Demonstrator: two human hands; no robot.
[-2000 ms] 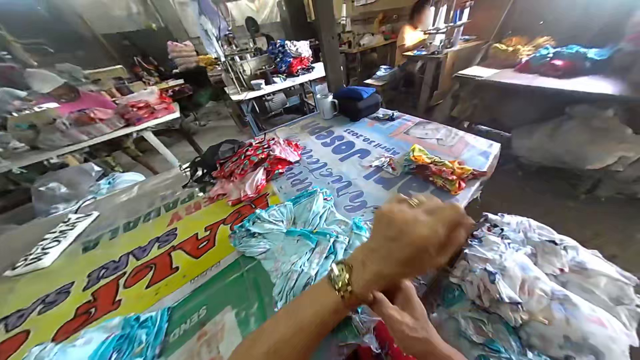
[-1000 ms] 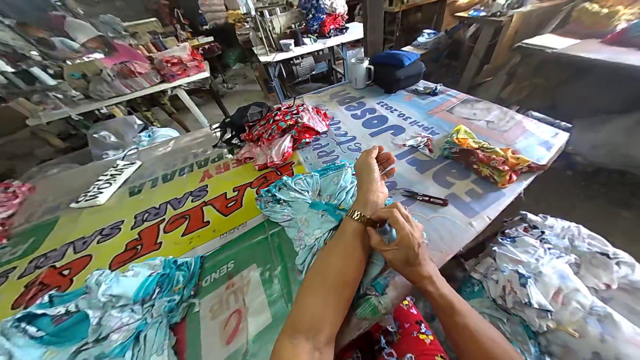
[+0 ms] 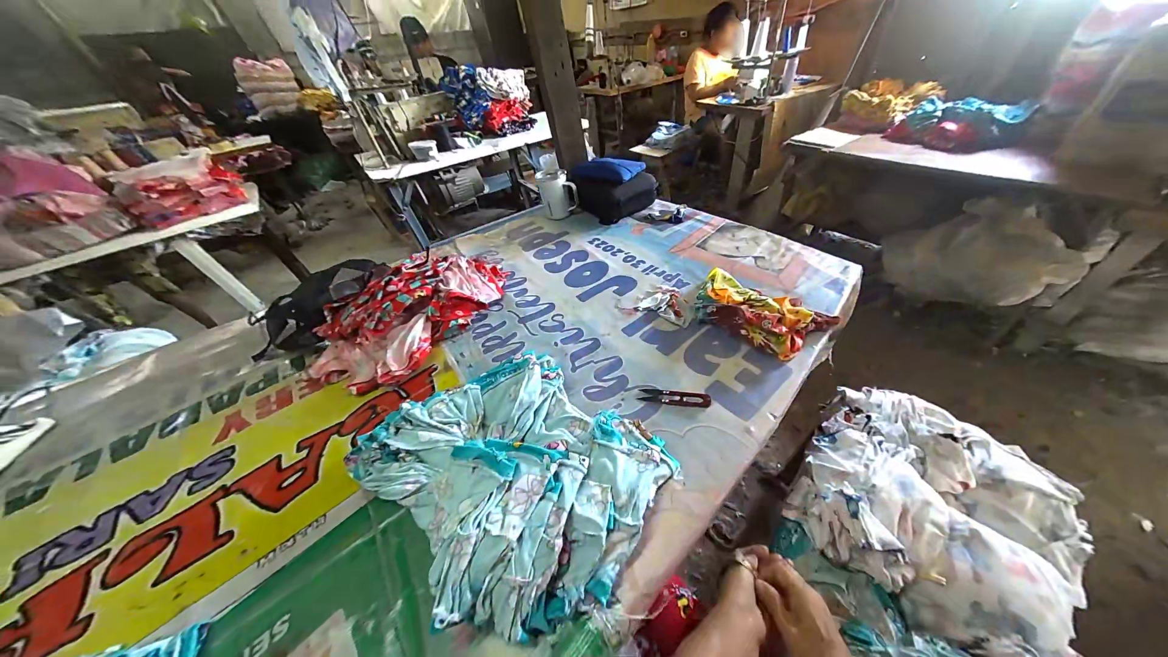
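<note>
At the bottom edge, right of the table, my left hand (image 3: 735, 607) and my right hand (image 3: 798, 602) touch each other, fingers bent together; whether anything small is between them cannot be told. Red printed cloth (image 3: 673, 616) lies just left of them. On the table's near part is a heap of light-teal printed fabric pieces (image 3: 520, 493). Thread snips with a dark red handle (image 3: 686, 399) lie behind this heap, touched by neither hand. White printed fabric (image 3: 940, 493) is bundled to the right of my hands, with teal cloth (image 3: 844, 593) under its near side.
The table bears printed tarpaulins (image 3: 584, 310), red printed fabric (image 3: 420, 310), a black bag or cloth (image 3: 315, 306), yellow-red fabric (image 3: 757, 315), a white mug (image 3: 555, 193) and a black case (image 3: 616, 196). Beyond are sewing machines (image 3: 397, 119) and a seated person (image 3: 712, 68).
My hands have moved off the table area to its near right side, low in view. One second ago my right hand was at my left wrist, by a gold watch. The view has shifted too.
</note>
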